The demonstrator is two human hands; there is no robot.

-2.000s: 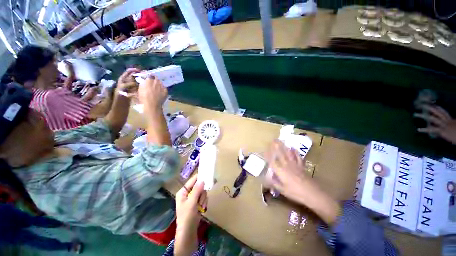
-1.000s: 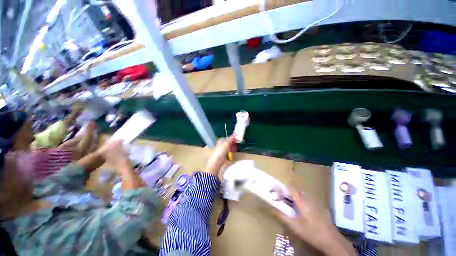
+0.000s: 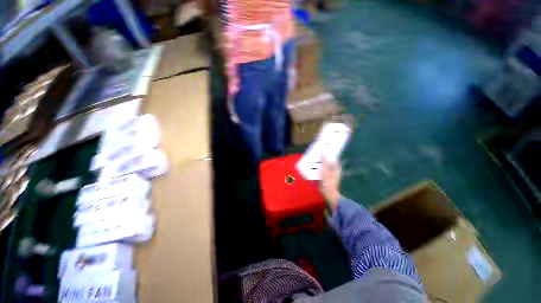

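My right hand is shut on a white retail box, held out over the floor beside a red stool. The box is blurred; its print cannot be read. My left hand is not in view. White retail boxes stand in a row at the left, along the bench edge, the nearest marked "MINI FAN".
A red stool stands ahead. An open cardboard carton is on the green floor at the lower right. A person in blue trousers stands beyond the stool. The cardboard-covered bench and dark green belt are at the left.
The view has swung right, from the bench to the floor. My right hand now holds a box out over the floor. My left hand, with the yellow-handled tool, has left the picture.
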